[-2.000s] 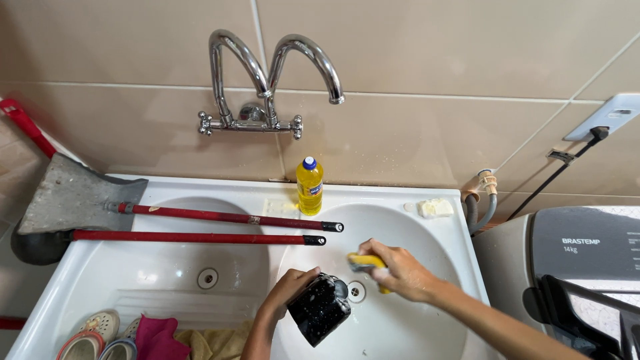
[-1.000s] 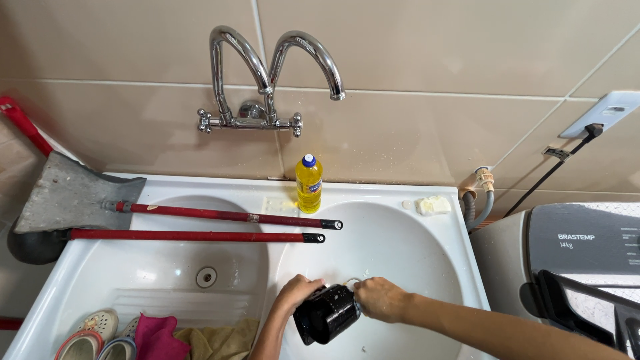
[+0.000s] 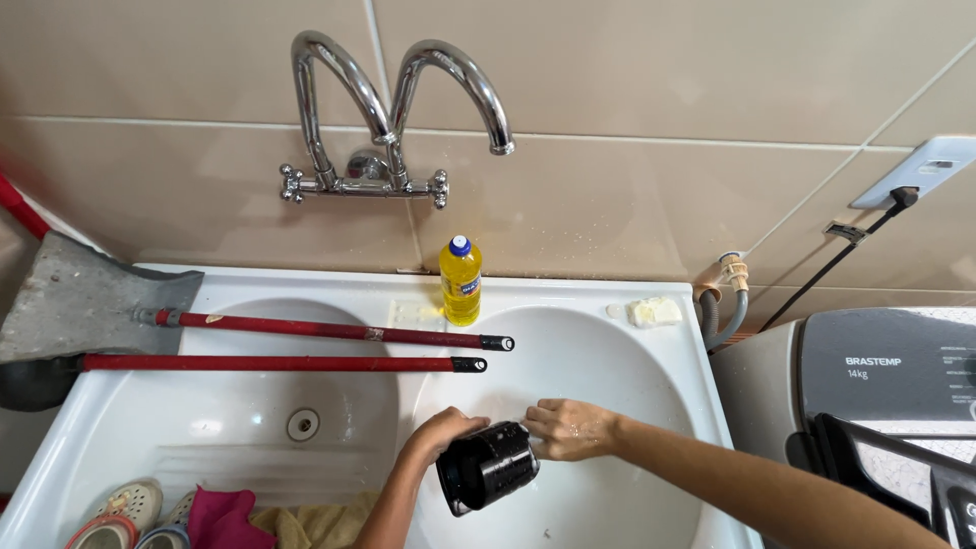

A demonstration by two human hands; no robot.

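Note:
A wet black container (image 3: 488,467), glossy and hollow, is tilted over the right basin of the white double sink (image 3: 648,366). My left hand (image 3: 444,435) grips its upper left side. At its right end is my right hand (image 3: 570,429), fingers curled against or just beside it; some foam shows there. Whether a sponge is inside that hand cannot be seen. A yellow detergent bottle (image 3: 460,284) with a blue cap stands on the back ledge, and a whitish bar of soap (image 3: 654,313) lies at the back right corner.
A red-handled dustpan (image 3: 84,297) and another red pole (image 3: 267,364) with a black end lie across the left basin. Clogs (image 3: 130,503), a magenta cloth (image 3: 225,518) and a tan cloth (image 3: 320,522) sit at its front. Chrome faucets (image 3: 366,183) are above; a washing machine (image 3: 884,366) stands right.
Two seconds ago my right hand held a yellow sponge apart from the container; now it is at the container's right end with no sponge visible. The container has been turned in my left hand.

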